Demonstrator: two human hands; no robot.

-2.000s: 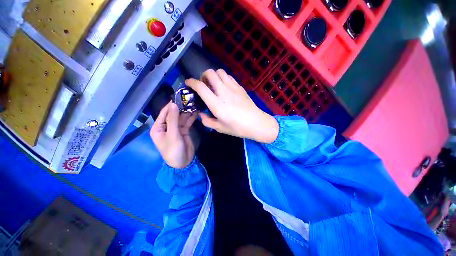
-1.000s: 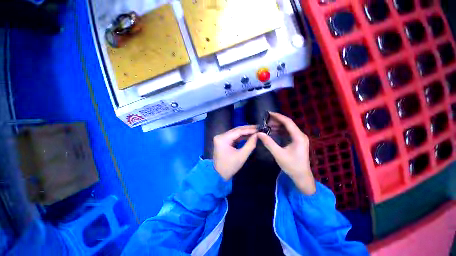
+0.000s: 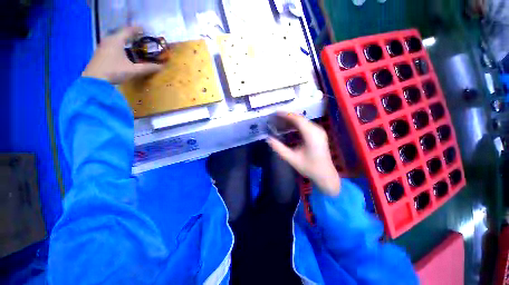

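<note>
My left hand (image 3: 120, 58) has its thumb and fingers around a dark, copper-brown work fixture (image 3: 149, 49) at the outer corner of the left yellow plate (image 3: 178, 80). Whether the fixture rests on the plate or is lifted cannot be told. My right hand (image 3: 307, 146) is in front of the machine's white front edge, blurred. It pinches a small dark round watch body (image 3: 275, 126) between thumb and fingers; its details are smeared.
The white machine (image 3: 167, 146) also bears a second yellow plate (image 3: 265, 61). A red pocket tray (image 3: 399, 217) with many black discs lies on the green bench at right. A pink-red foam pad (image 3: 446, 261) is at lower right. A cardboard box (image 3: 17, 200) stands on the floor at left.
My hands were together on the watch body and are now apart. My left hand has moved up and left to the fixture; my right hand kept the watch body. The view has shifted.
</note>
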